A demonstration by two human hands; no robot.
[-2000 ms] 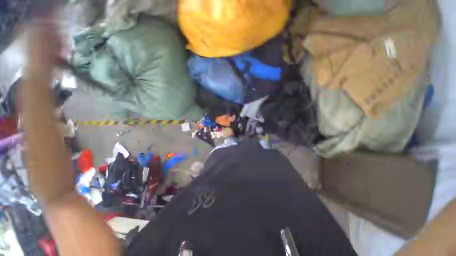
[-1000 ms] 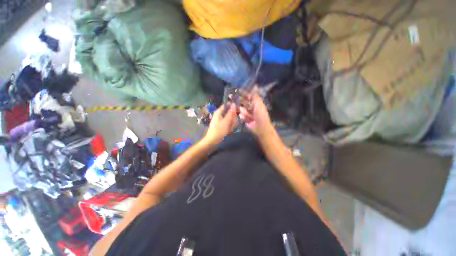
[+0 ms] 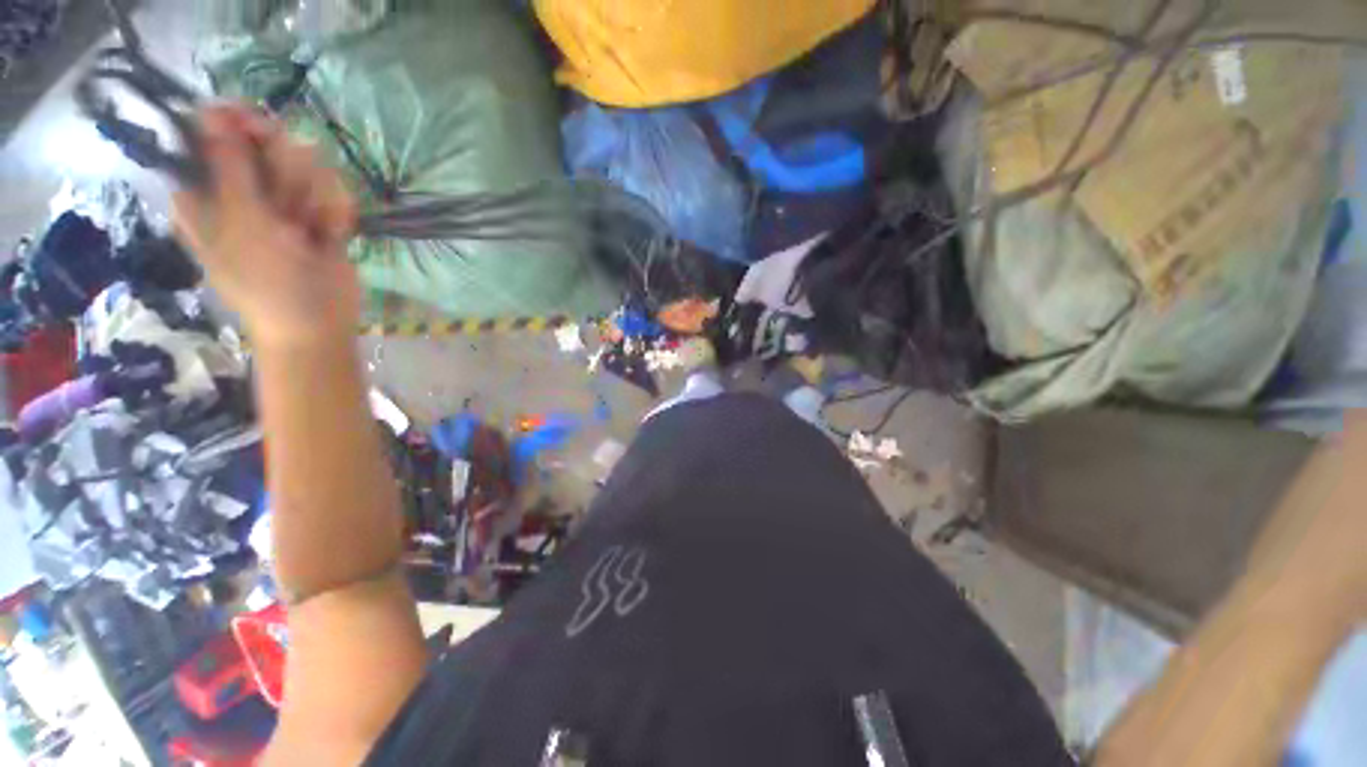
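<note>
My left hand (image 3: pixel 270 210) is raised at the upper left, closed on a bundle of long, thin dark fabric strips (image 3: pixel 465 214). The strips stretch right from the fist across the green sack, blurred, and looped ends stick out above the fist. More thin dark strips (image 3: pixel 1102 128) lie across the cardboard at the upper right. My right forearm shows at the right edge, but my right hand is out of the picture.
A green sack (image 3: pixel 450 120) and a yellow sack (image 3: pixel 690 45) stand ahead, with a blue plastic bag (image 3: pixel 660 165) below. Flattened cardboard (image 3: pixel 1169 195) lies on a grey-green sack (image 3: pixel 1049 330). Scrap heaps (image 3: pixel 128 465) and a red basket (image 3: pixel 258 647) are at the left; a brown board (image 3: pixel 1139 495) is at the right.
My hands were together in front of me and have moved apart. My left hand has risen to the upper left, pulling strips along; my right hand has left the picture at the right.
</note>
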